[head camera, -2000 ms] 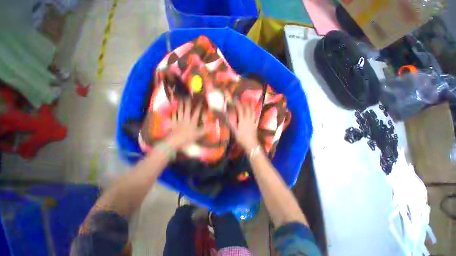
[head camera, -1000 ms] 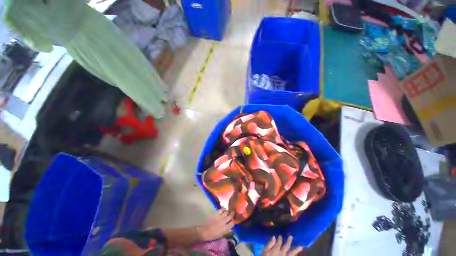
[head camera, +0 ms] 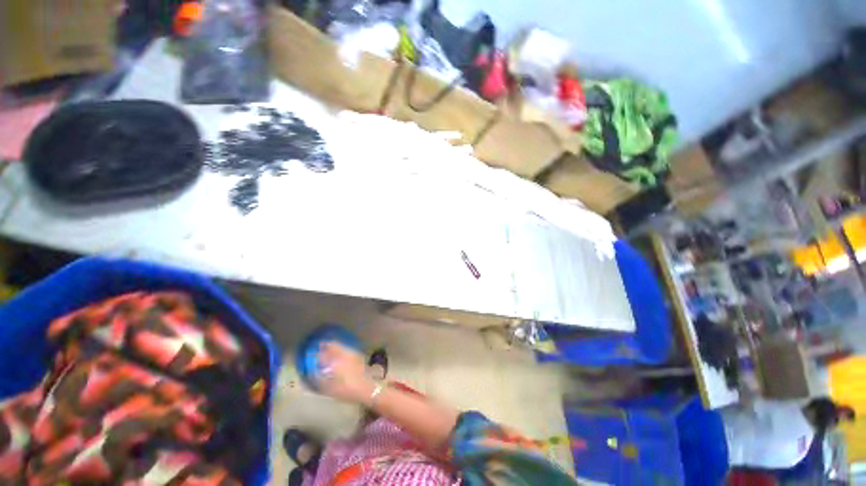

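The blue bin (head camera: 270,380) is at the lower left, cut off by the edge, holding orange-pink, black and brown patterned fabric pieces (head camera: 142,380). My right hand (head camera: 340,370) is blurred, low in front of my body, at a blue round object (head camera: 328,344) below the table edge. Whether it grips this object I cannot tell. My left hand is out of the picture. On the white table, black buckles (head camera: 271,142) lie in a loose pile beside a black oval tray (head camera: 114,152).
The white table (head camera: 380,237) crosses the view, with white strips (head camera: 532,195) along its back. Cardboard boxes (head camera: 332,62) and a green patterned bag (head camera: 631,128) stand behind. Blue containers (head camera: 627,441) are at lower right, near cluttered shelving. A small dark strip (head camera: 470,265) lies on the table.
The view has swung right along the table, so the bin now sits lower left. My hands have left the fabric; my right hand is at the blue object and my left is out of view.
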